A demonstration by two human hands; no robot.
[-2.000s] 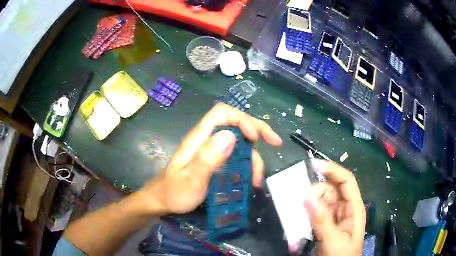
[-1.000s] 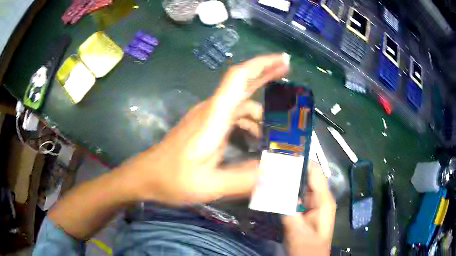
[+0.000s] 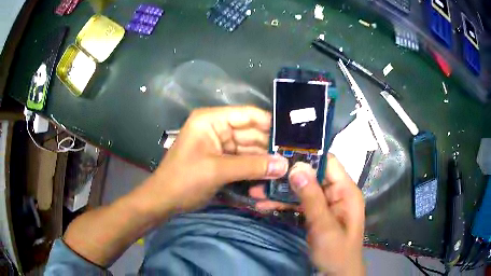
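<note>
A teal keypad phone body (image 3: 284,186) with its circuit board is held upright in front of me. The display module (image 3: 300,116) lies face up over its top half, with a dark screen, a white frame and a small white label. My left hand (image 3: 223,148) holds the phone body from the left, thumb on the board below the display. My right hand (image 3: 328,207) holds it from the right, thumb beside the left one. The fingers behind the body are partly hidden.
A front housing with keys (image 3: 424,178) lies at the right. Tweezers (image 3: 363,105), a black pen (image 3: 355,67) and a white strip (image 3: 399,112) lie right of the phone. An open yellow tin (image 3: 101,39) and purple keypad mat (image 3: 144,19) are at the left.
The display module, white back showing below the board a second ago, now lies screen up over the upper body. Both thumbs have come together on the board. The view has shifted.
</note>
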